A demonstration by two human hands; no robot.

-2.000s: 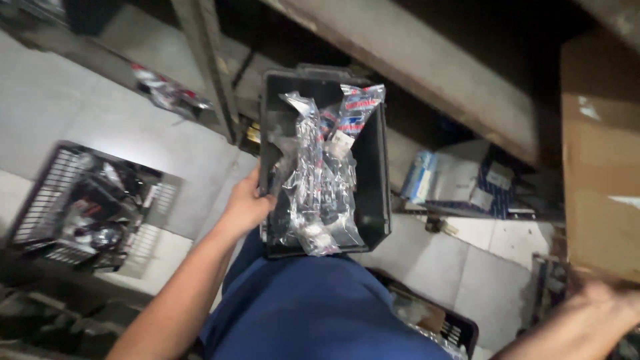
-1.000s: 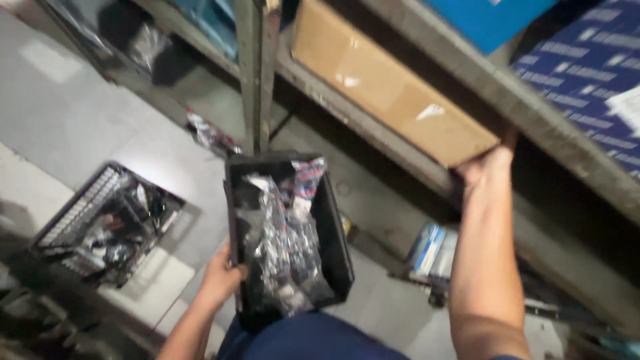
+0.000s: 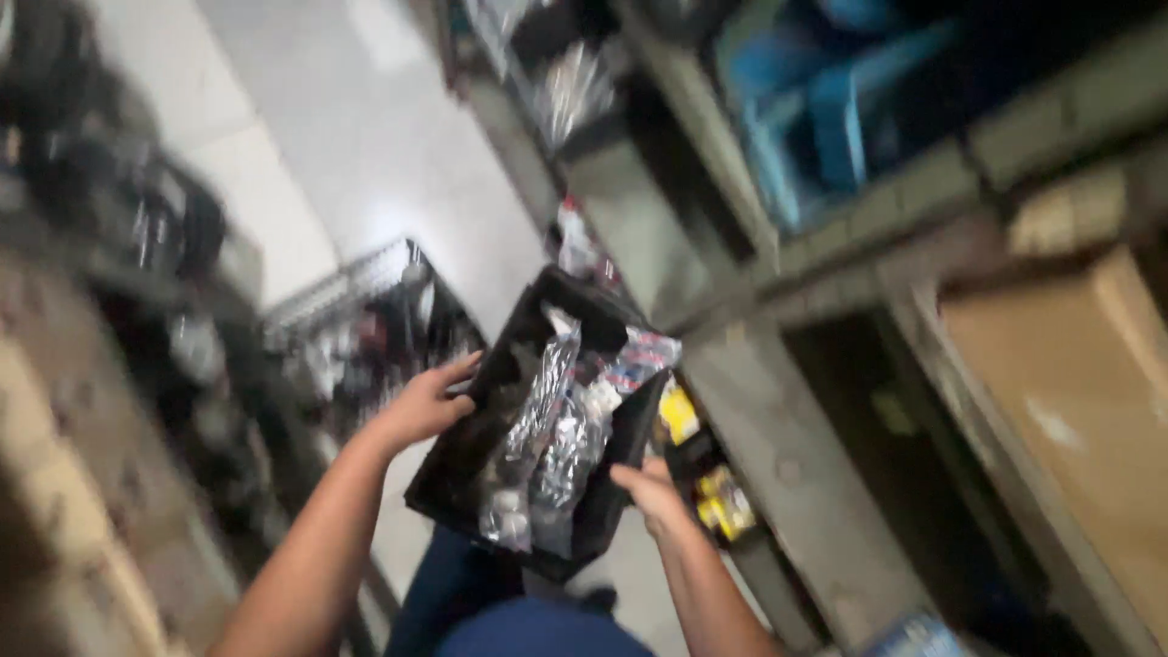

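Note:
A black plastic bin (image 3: 630, 438) is held tilted in front of my body, with several clear plastic packets (image 3: 561, 438) lying in it, one printed in red and blue. My left hand (image 3: 433, 401) grips the bin's left side wall, thumb over the rim. On the opposite wall, near the lower right corner, my right hand (image 3: 650, 488) has its thumb on the rim; its other fingers are partly hidden behind the bin. Motion blurs the packets' contents.
A black plastic crate (image 3: 342, 292) of bagged parts stands on the tiled floor beyond my left hand. Metal shelving (image 3: 766, 438) runs along the right, holding a cardboard box (image 3: 1068, 392). Yellow packages (image 3: 721, 502) sit low beside the bin. More shelves with dark goods line the left.
My right hand has left the cardboard box on the shelf and now holds the bin's right side. My left hand still holds the bin. The view has swung round.

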